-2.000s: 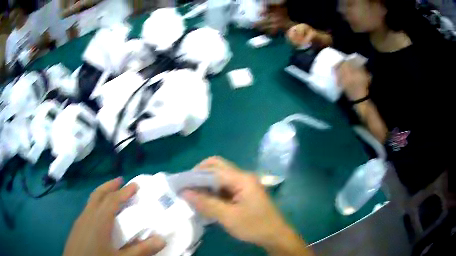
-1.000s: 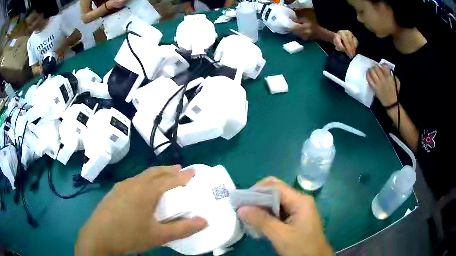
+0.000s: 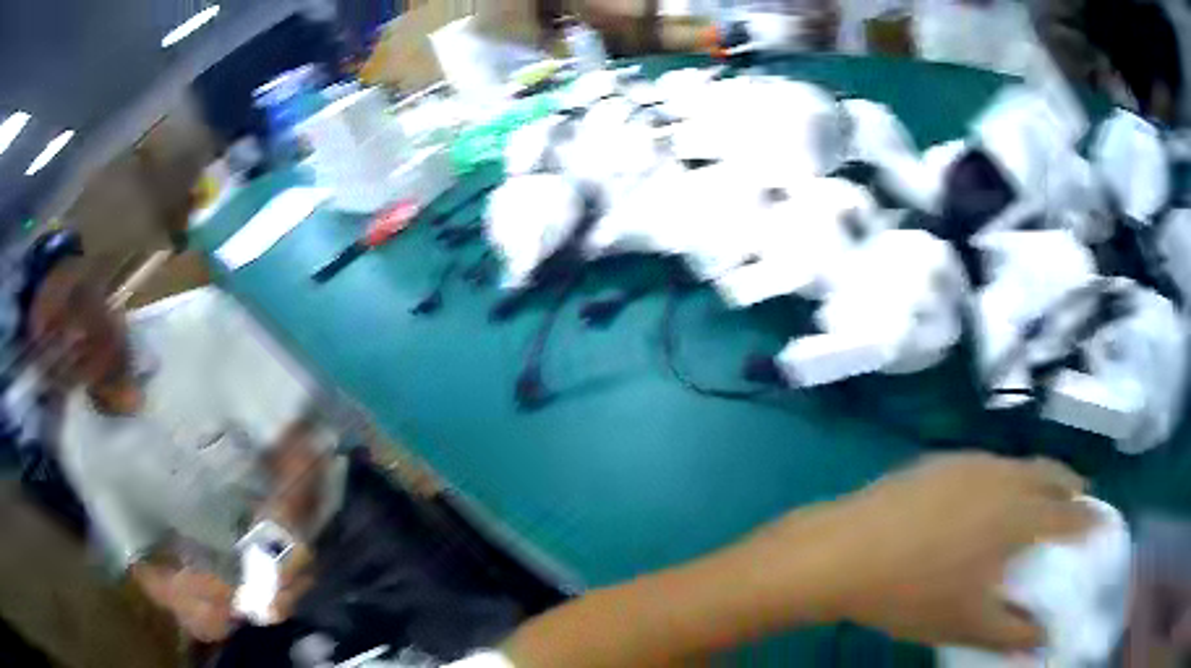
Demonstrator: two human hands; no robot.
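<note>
The picture is blurred. My left hand (image 3: 960, 548) reaches in from the bottom and grips a white security camera (image 3: 1078, 581) at the lower right. The fingers lie over the top of its housing, and the hand hides part of it. At the right edge, a blurred greyish and skin-toned patch touches the camera's side. It may be my right hand (image 3: 1162, 613) with the cloth, but it is cut off and unclear.
Many white cameras (image 3: 901, 307) are piled across the green table (image 3: 614, 483), with black cables in front. Stacked white boxes (image 3: 359, 150) and a red-and-black tool (image 3: 388, 225) lie at the far left. A person (image 3: 196, 418) sits beyond the left edge holding a phone-like object.
The view has swung left. The pile now shows centre and right, and the squeeze bottles have left the picture. My left hand still grips the camera, now at the lower right.
</note>
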